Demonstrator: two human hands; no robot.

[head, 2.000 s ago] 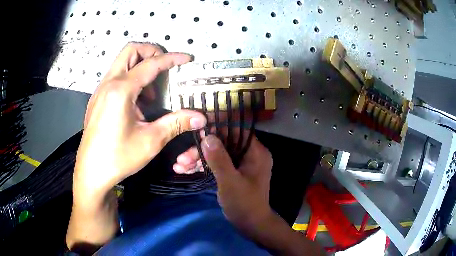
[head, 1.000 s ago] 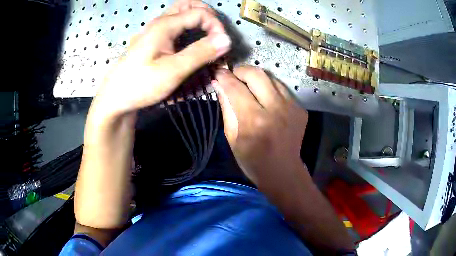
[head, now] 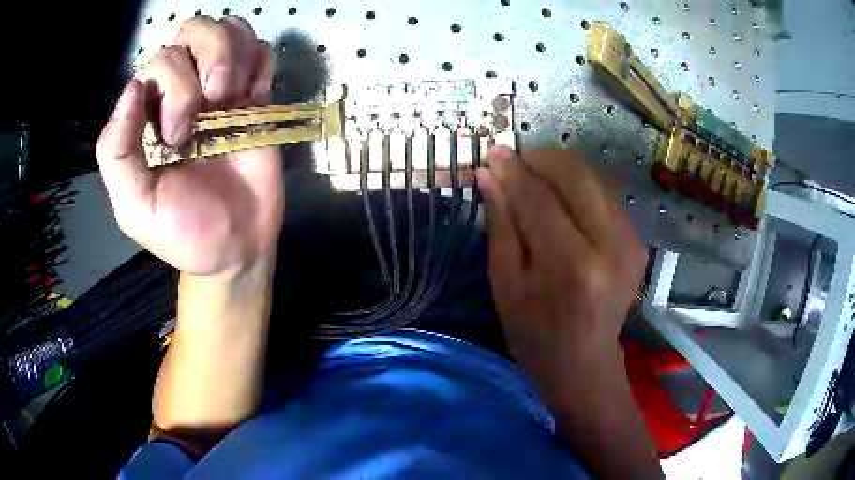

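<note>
The slotted fixture [head: 403,150] lies at the perforated plate's front edge, its row of slots uncovered. Several black cables [head: 410,234] sit side by side in it and hang down from its front edge. Its brass clamp bar [head: 253,128] points out to the left, open. My left hand [head: 202,159] has its fingers curled around the far end of that bar. My right hand [head: 562,253] is slightly blurred, its fingertips against the fixture's right end beside the rightmost cable. Whether they pinch that cable cannot be told.
A second fixture [head: 717,159] lies on the perforated plate [head: 553,70] at the right, its arm swung open to the upper left. A thick black cable bundle [head: 112,305] is at the left. A white frame stand [head: 727,375] and a red stool [head: 661,394] are at the lower right.
The clamp bar lay over the connectors two seconds ago and now points left. My left hand has moved left and holds its end. My right hand has moved to the fixture's right end.
</note>
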